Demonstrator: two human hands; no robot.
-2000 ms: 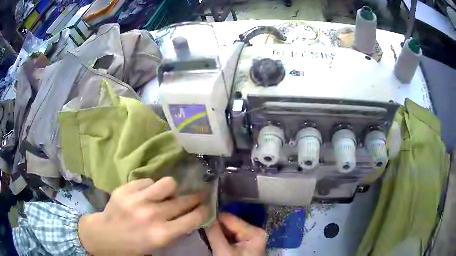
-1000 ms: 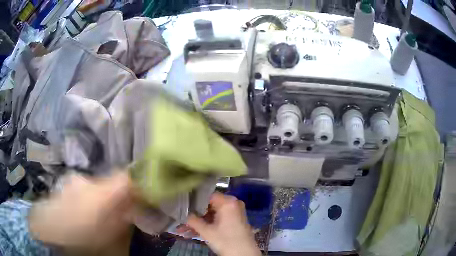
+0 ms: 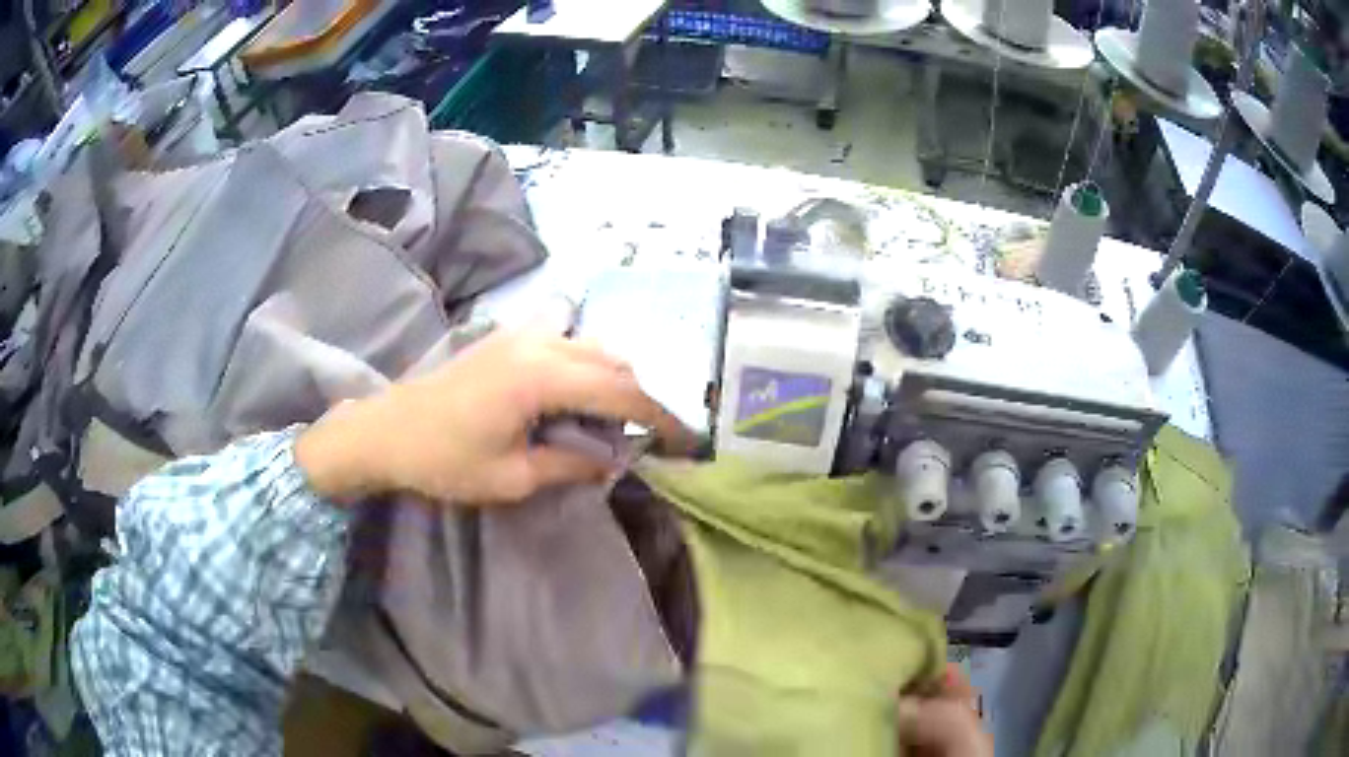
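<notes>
My left hand [image 3: 481,422] pinches the upper edge of the grey-brown garment [image 3: 518,592] where it meets a green panel [image 3: 799,606], left of the machine head. My right hand [image 3: 944,717], partly cut off at the bottom, holds the right edge of the green panel, which is spread between my hands. The white overlock machine [image 3: 795,340], with a purple-and-green label and four dials, stands behind the cloth. The cloth hides its needle area.
A pile of grey-brown garments [image 3: 222,281] lies left of the machine. More green pieces [image 3: 1154,606] hang at the right. White thread cones [image 3: 1076,237] stand behind the machine, with more on a rack at the upper right.
The garment has come away from the needle area and the green panel is spread to the right. My left hand has moved up, my right hand to the right. The view has shifted.
</notes>
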